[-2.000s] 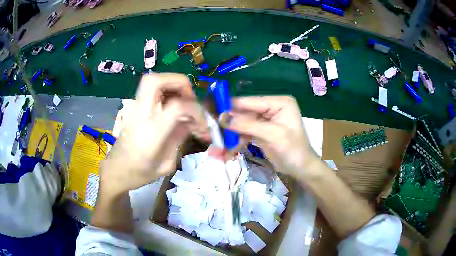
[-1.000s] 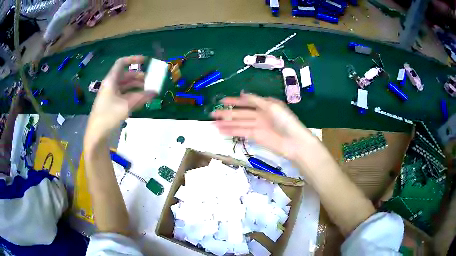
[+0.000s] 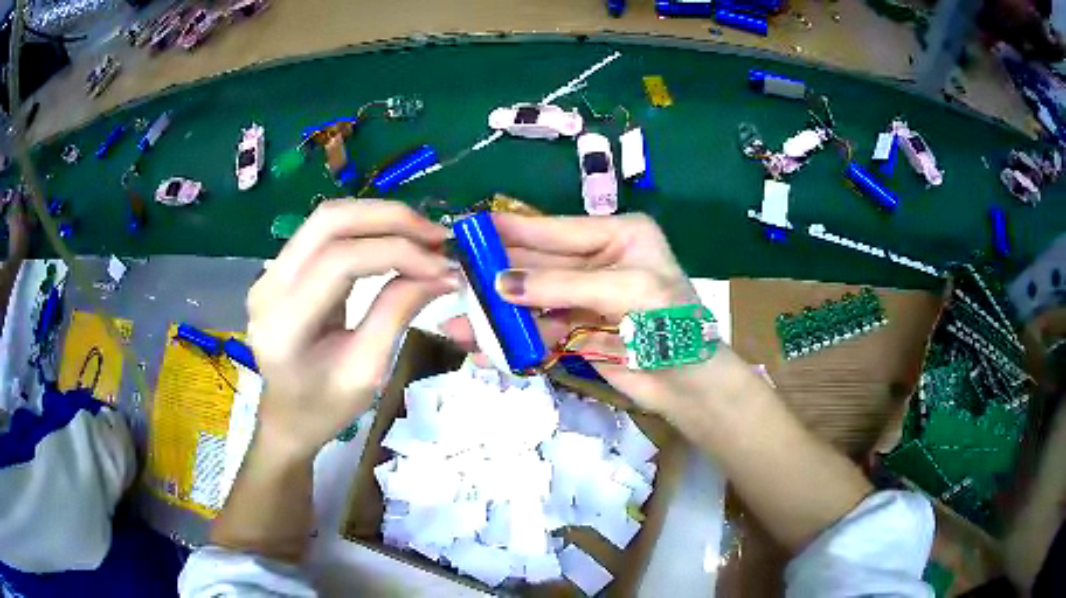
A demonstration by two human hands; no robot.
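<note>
A blue battery cell (image 3: pixel 500 292) is held above the carton, tilted, with a white pad (image 3: pixel 479 327) along its left side. My right hand (image 3: pixel 608 286) grips the cell, thumb on its front. Red and yellow wires run from its lower end to a green circuit board (image 3: pixel 669 338) lying over my right wrist. My left hand (image 3: pixel 351 304) is at the cell's left side, fingers bent; whether its fingertips grip the pad is unclear. The carton (image 3: pixel 372 491) below holds a heap of white pieces (image 3: pixel 468 456).
A green belt (image 3: pixel 690 234) crosses behind with pink car shells (image 3: pixel 597 173) and more blue cells (image 3: pixel 407 168). Joined green boards (image 3: pixel 832 324) lie on brown cardboard at right, beside a heap of boards (image 3: pixel 970 432). Yellow sheets (image 3: pixel 193 409) and a person's sleeve (image 3: pixel 70 467) are at left.
My left hand has come back from the belt at left to above the carton. My right hand now holds a wired cell. Items on the belt have shifted left.
</note>
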